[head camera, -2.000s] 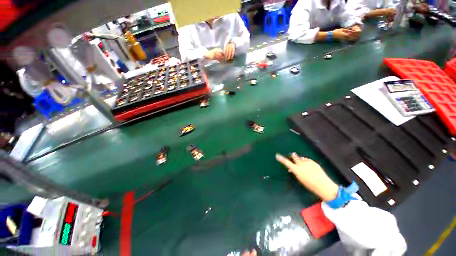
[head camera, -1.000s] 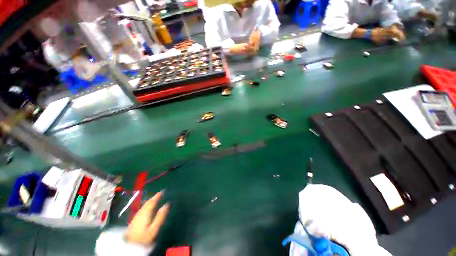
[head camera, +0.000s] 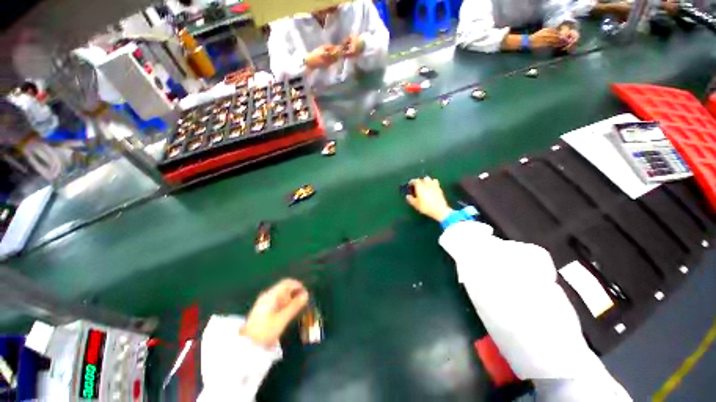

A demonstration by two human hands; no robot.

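My left hand (head camera: 275,312) is at the lower middle, its fingers closed at the upper end of a blurred electronic unit (head camera: 312,324) with gold glints. My right hand (head camera: 429,198) reaches far over the green mat, its fingertips on a dark electronic unit (head camera: 407,188) that they partly hide. Another part-assembled unit (head camera: 263,236) lies above my left hand, and one with a gold glint (head camera: 301,194) lies beyond it. A smaller one (head camera: 329,148) lies near the filled tray.
Black compartment tray (head camera: 542,196) with white label (head camera: 586,288) at right; calculator (head camera: 650,151) on paper; red tray (head camera: 671,126) behind. Power supply (head camera: 118,361) lower left. Filled parts tray (head camera: 239,122) upper left. Red pad (head camera: 496,361) beneath my right sleeve. People in white coats sit opposite.
My right arm has extended forward to the dark unit. My left hand has moved right from beside the red tape, and a unit that lay mid-mat is now at its fingers.
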